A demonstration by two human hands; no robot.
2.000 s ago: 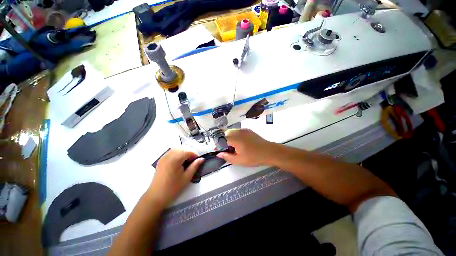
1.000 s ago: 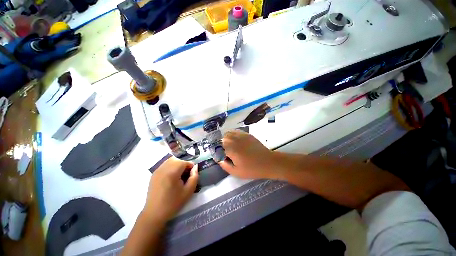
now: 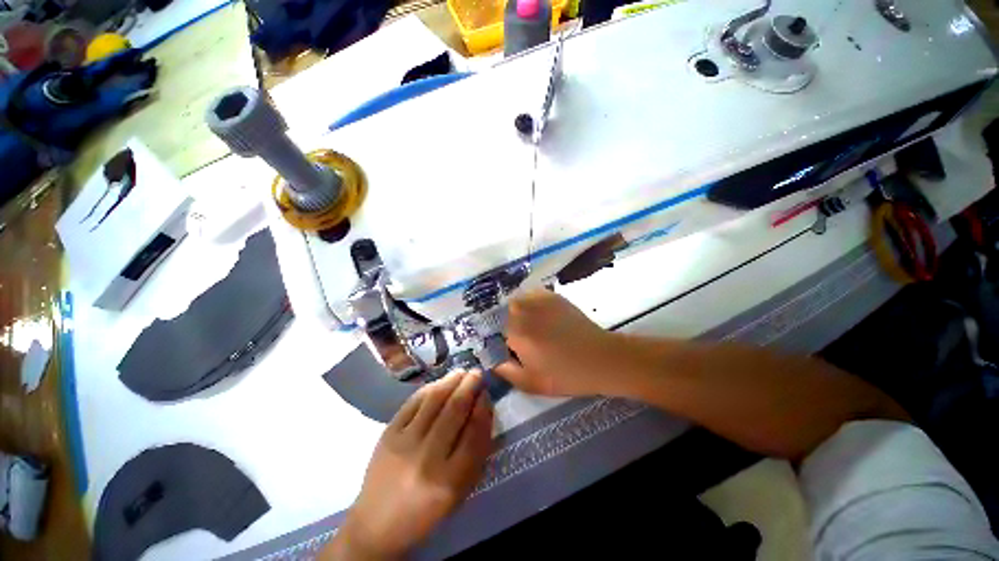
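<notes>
A dark grey curved cloth piece (image 3: pixel 372 385) lies on the machine bed left of the presser foot (image 3: pixel 466 334), partly hidden by my left hand. My left hand (image 3: pixel 433 444) lies with its fingers together and extended at the front of the presser foot, on cloth there. My right hand (image 3: pixel 559 342) is just right of the needle, fingers bent down beside the metal parts. A small bit of dark cloth shows between the hands. The fingertips are partly hidden, so I cannot tell whether either hand grips the cloth.
Curved dark grey panels (image 3: pixel 208 334) lie left of the needle, with another panel (image 3: pixel 219 488) below carrying a small scrap. The white machine head (image 3: pixel 635 142) spans the back. A white box (image 3: pixel 131 236) stands upper left. Scissors (image 3: pixel 907 236) lie at the right. A ruled strip (image 3: pixel 570 430) runs along the front.
My left hand has moved right towards the needle and its fingers have straightened. More of the grey cloth left of the foot now shows. My right hand stays beside the needle. The view has shifted slightly.
</notes>
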